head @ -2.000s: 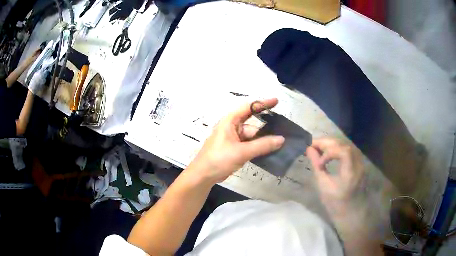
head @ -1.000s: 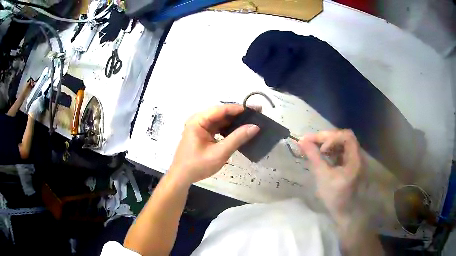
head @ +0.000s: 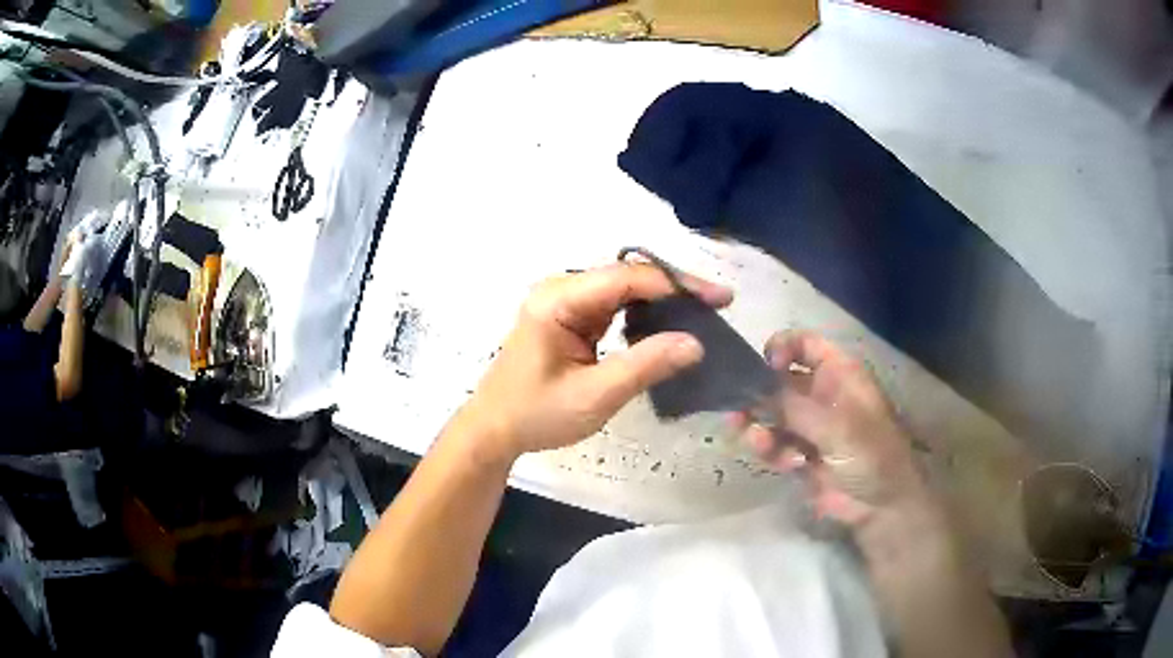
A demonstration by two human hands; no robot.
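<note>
My left hand (head: 585, 347) holds a small dark folded pad of cloth strips (head: 705, 360) between thumb and fingers, above the pressing table (head: 515, 154). A thin curled metal hook (head: 639, 256) sticks out at the pad's upper left, partly hidden by my fingers. My right hand (head: 823, 418) is at the pad's lower right corner, fingers spread and slightly blurred; whether it grips anything is unclear. A navy cut panel (head: 823, 206) lies on the table beyond my hands, its curved end at the upper left.
The steam iron (head: 1074, 524) is at the lower right near the table edge. A brown card piece (head: 720, 19) lies at the far edge. On the neighbouring table are shears (head: 293, 186), a second iron (head: 245, 334) and another person's gloved hand (head: 84, 257). Offcuts lie on the floor.
The hook's curve showed fully above the pad one second ago and is now lower, mostly behind my left fingers. My right hand's fingers have opened from a pinch on the hook's end at the pad's corner.
</note>
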